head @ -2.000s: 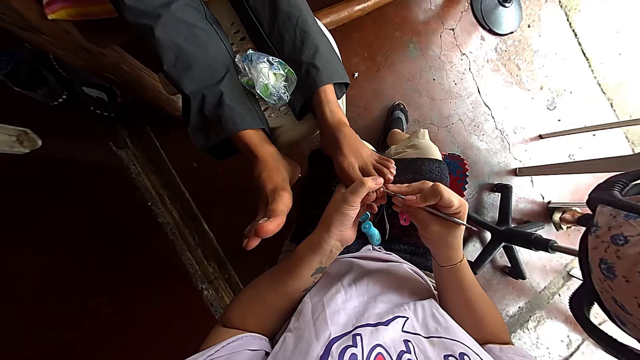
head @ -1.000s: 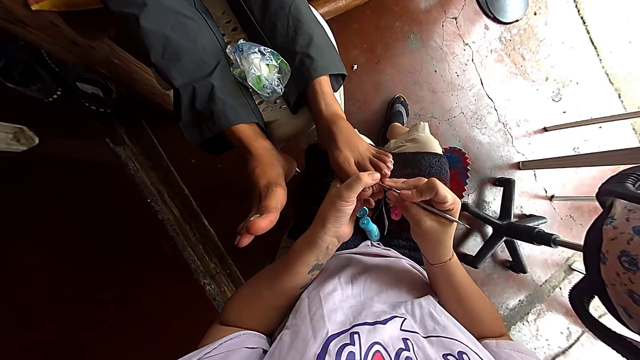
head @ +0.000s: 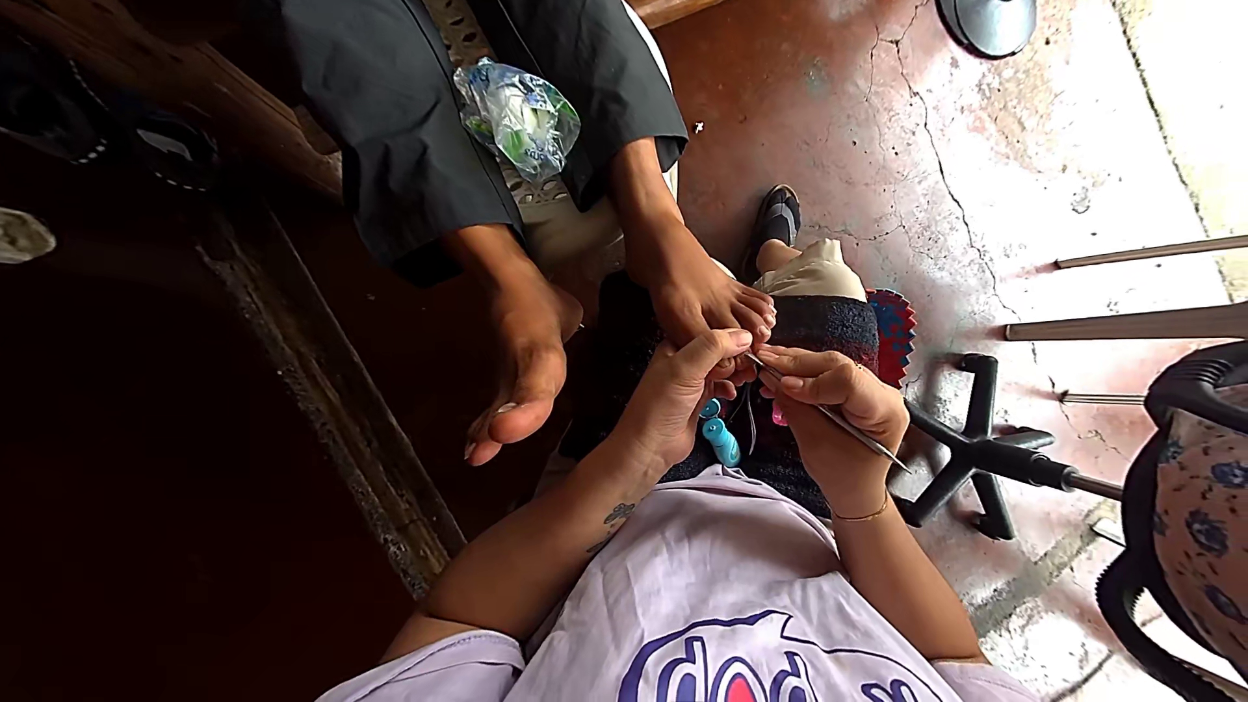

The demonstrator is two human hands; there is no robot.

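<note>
A seated person's foot (head: 694,283) rests over a dark towel (head: 829,322) on my lap. My left hand (head: 682,390) grips this foot at its toes, thumb on top. In my right hand (head: 838,409) is a thin metal nail tool (head: 858,434), its tip at the toes beside my left thumb; the exact spot is hidden by fingers. Between my hands lie a small light-blue bottle (head: 721,444) and a pink item (head: 778,414), partly covered. The person's other foot (head: 526,361) hangs to the left, touched by neither hand.
A clear plastic bag (head: 522,117) with white and green contents lies between the person's trouser legs, on a perforated plastic seat. At right stand a black wheeled chair base (head: 975,448) and a floral-covered chair (head: 1204,517). A wooden beam (head: 331,400) runs along the left. The floor (head: 829,127) is cracked.
</note>
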